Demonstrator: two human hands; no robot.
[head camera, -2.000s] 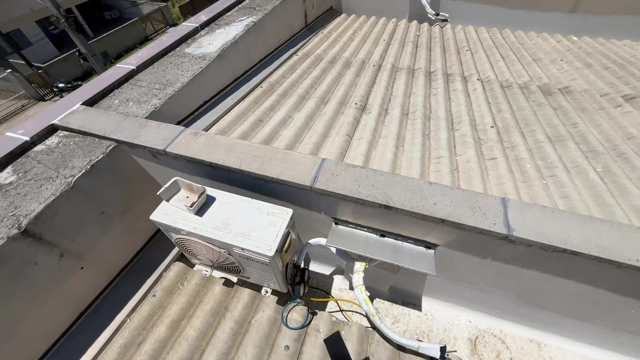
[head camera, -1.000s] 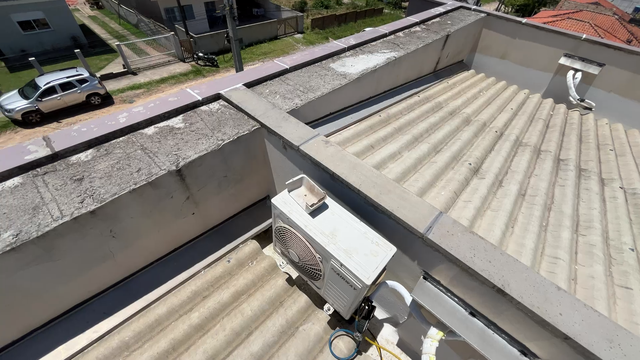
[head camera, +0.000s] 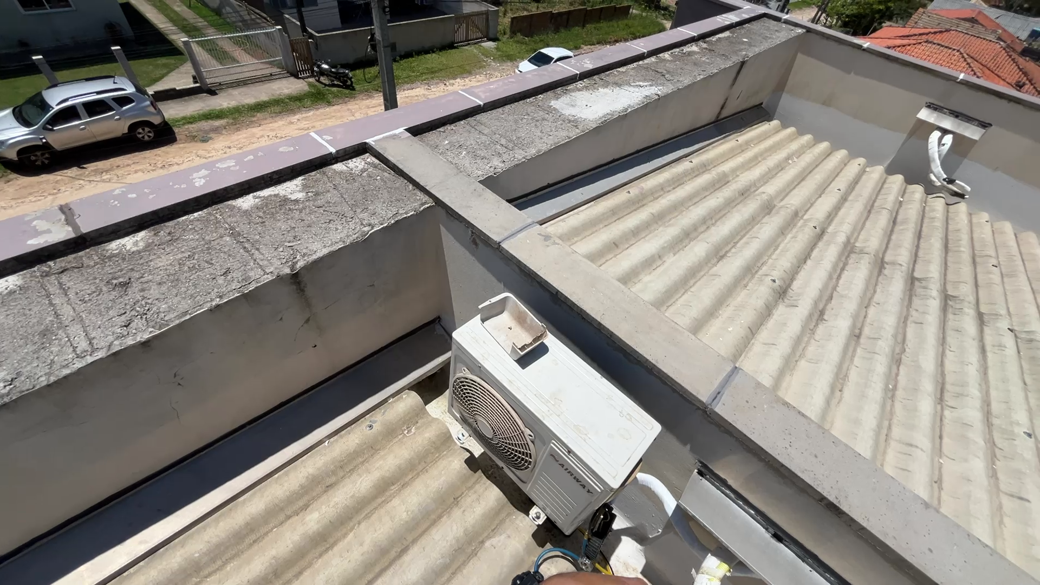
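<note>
A sliver of one of my hands (head camera: 595, 579) shows at the bottom edge; whether it is left or right, and what its fingers do, is hidden. Just above it, a black-handled fitting or tool (head camera: 600, 524) stands at the corner of the white air conditioner outdoor unit (head camera: 561, 406). A blue hose (head camera: 556, 554) curves beside the hand, near a black knob-like part (head camera: 528, 578). A shallow white plastic tray or cover (head camera: 513, 325) lies on top of the unit. White insulated pipes (head camera: 666, 500) run from its side toward a metal wall hood (head camera: 747, 528).
Corrugated roofing (head camera: 349, 504) lies under and left of the unit. A low parapet wall (head camera: 617, 313) runs behind it, with more corrugated roofing (head camera: 812, 268) beyond. The outer concrete ledge (head camera: 203, 252) borders the roof; a parked car (head camera: 85, 118) stands on the street below.
The view has swung toward the street and outer ledge. A sliver of a hand now shows at the bottom edge; neither earlier frame shows one.
</note>
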